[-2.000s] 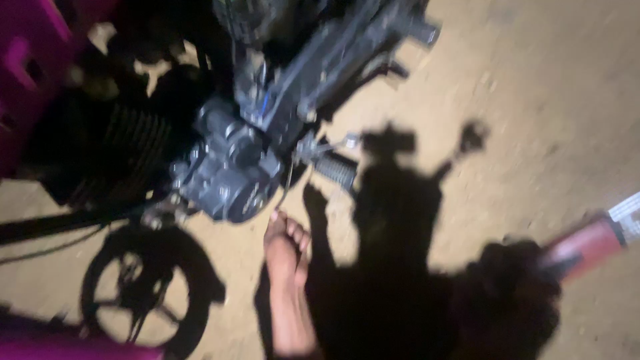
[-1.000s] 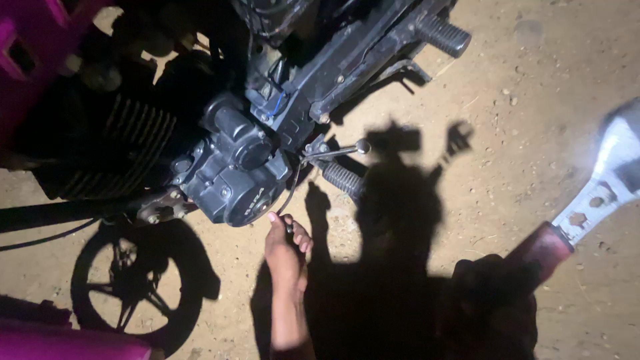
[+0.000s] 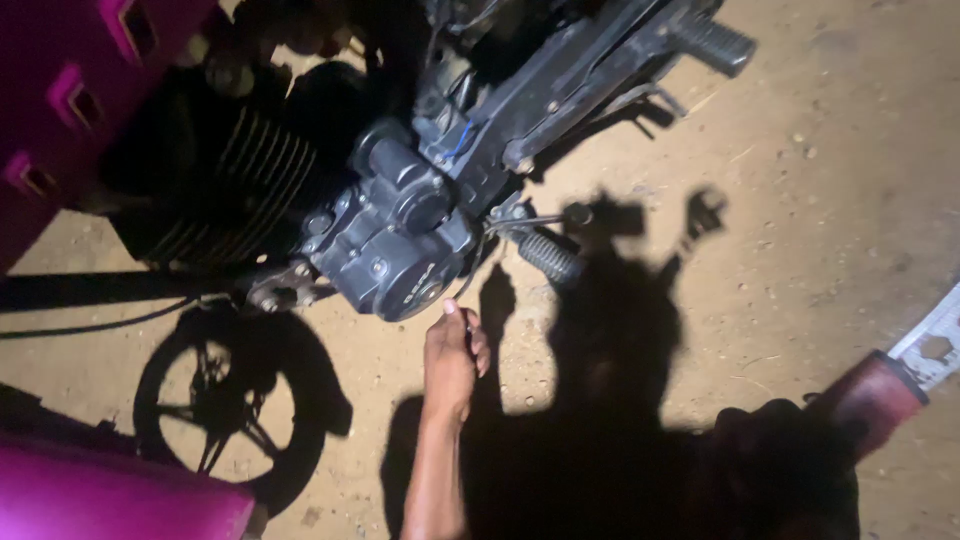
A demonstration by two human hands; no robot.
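My left hand reaches up from the bottom to just below a motorcycle's round engine cover. Its thumb and curled fingers close on the lower end of a thin dark cable or rod, which runs down beside the cover; what lies inside the fist is mostly hidden. At the lower right my right hand, nearly black in shadow, is closed around the red handle of an adjustable wrench. The wrench's metal shank has a hole in it, and its jaws lie outside the view.
A ribbed footpeg and a metal lever stick out right of the engine. Another footpeg is at the top. Magenta panels border the left side. Shadows of a wheel, a person and a wrench fall on sandy ground.
The wrench in my right hand has shifted right since one second ago, and less of its metal part shows. My left hand stays by the engine cover.
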